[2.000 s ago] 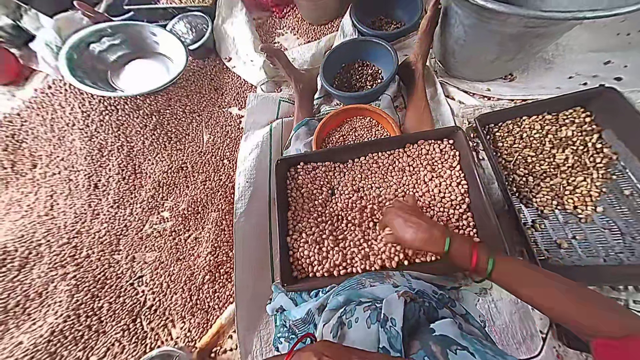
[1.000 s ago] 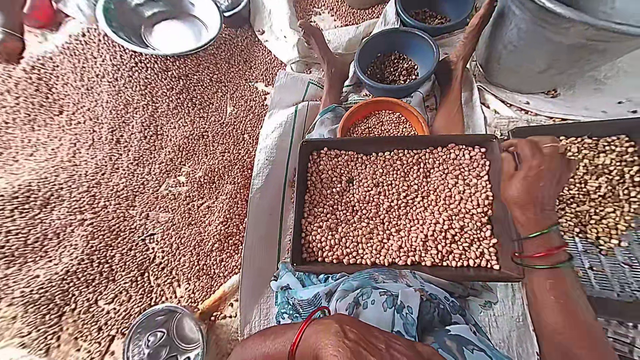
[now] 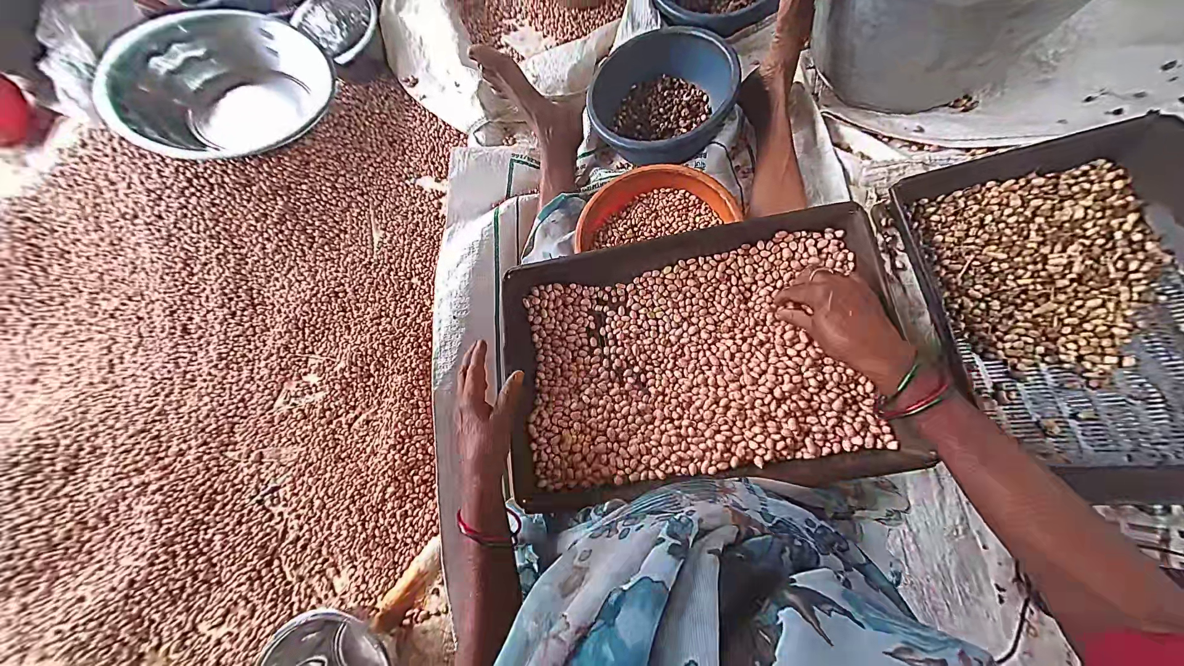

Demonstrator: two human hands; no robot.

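A dark rectangular tray [image 3: 865,467] lies on my lap, tilted a little, its floor mostly covered by shelled peanuts [image 3: 703,370]. My right hand [image 3: 837,319] is over the peanuts near the tray's right side, fingertips bent down among them; whether they pinch one cannot be told. My left hand [image 3: 486,416] is upright at the tray's left edge, fingers apart, with the thumb by the rim. Just beyond the tray stands an orange bowl [image 3: 592,208] of peanuts, and behind it a blue bowl [image 3: 606,92] holding darker kernels.
A wide peanut heap [image 3: 213,370] spreads on the left, with a metal basin [image 3: 111,88] at its far side. On the right rests a slotted tray [image 3: 934,287] with unshelled peanuts [image 3: 1045,259]. A large metal tub [image 3: 906,55] stands behind. A metal lid or dish [image 3: 324,638] is at the lower left.
My right hand has moved from the tray's right rim back over the peanuts. My left hand has come from the lap to the tray's left edge. The tray is now tilted.
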